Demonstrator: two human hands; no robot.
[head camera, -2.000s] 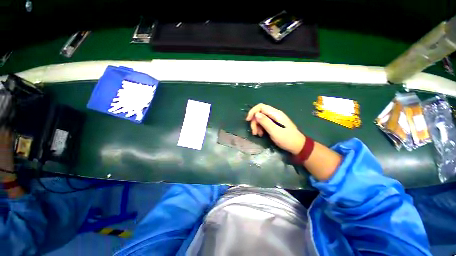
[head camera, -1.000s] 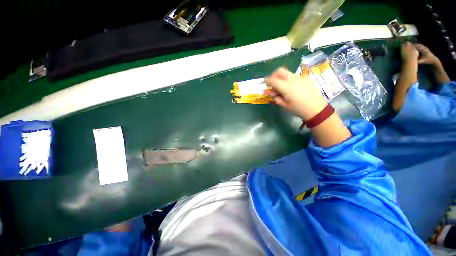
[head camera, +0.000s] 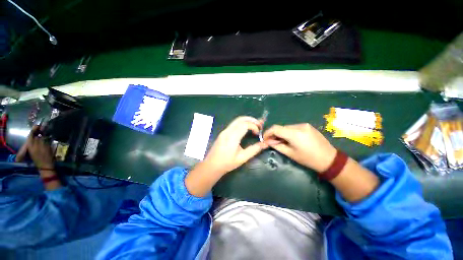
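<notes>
My left hand (head camera: 229, 147) and my right hand (head camera: 304, 144) meet over the middle of the green mat. Their fingertips pinch a small thin pale piece (head camera: 261, 134) between them; it is too small and blurred to name. My right wrist has a dark red band. A pile of orange-yellow flex cables with white sections (head camera: 354, 123) lies to the right of my right hand. A plain white rectangular sheet (head camera: 199, 136) lies left of my left hand. The brown-grey strip is not visible.
A blue box (head camera: 127, 108) holds white strips (head camera: 150, 112). Bagged flex cables (head camera: 440, 136) lie far right. Beyond the white edge (head camera: 228, 84), an open phone (head camera: 316, 31) rests on a black tray (head camera: 243, 51). Another person's hands (head camera: 39, 150) are at left.
My right hand has come back from the flex cable pile to the middle of the mat. My left hand has come up and joined it around the small piece. The view has turned left.
</notes>
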